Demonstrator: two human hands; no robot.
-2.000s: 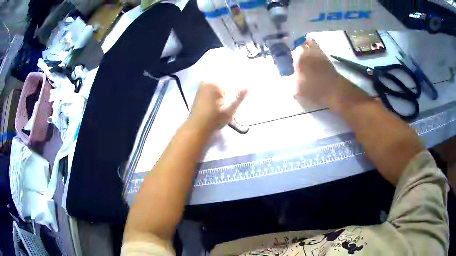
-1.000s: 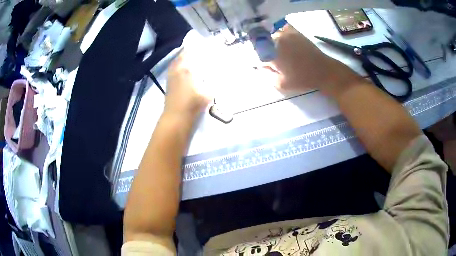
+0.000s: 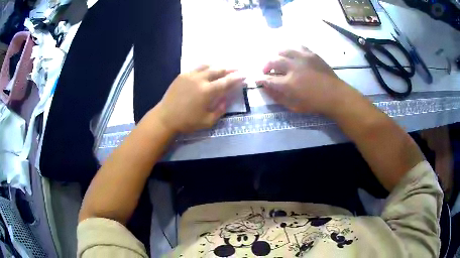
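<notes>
My left hand (image 3: 199, 98) is over the white machine table, fingers bent over a small white piece with a black edge (image 3: 247, 101). My right hand (image 3: 297, 80) is beside it, thumb and fingertips together at the top end of the black edge. Glare washes out the fabric between the hands, so its outline cannot be told. Long black fabric panels (image 3: 91, 75) lie at the left, one strip running down beside my left forearm. The needle area and the blue part (image 3: 272, 14) show at the top edge.
Black scissors (image 3: 386, 63), a phone (image 3: 360, 11) and blue snips (image 3: 418, 63) lie at the right. A measuring scale (image 3: 282, 121) runs along the front edge. A pink basket (image 3: 16, 65) and white scraps (image 3: 15, 121) are far left. Another person's arm shows at the right edge.
The view has shifted, with the machine head now mostly out at the top. Both hands have come away from the needle toward the front edge, with the black-edged piece between them.
</notes>
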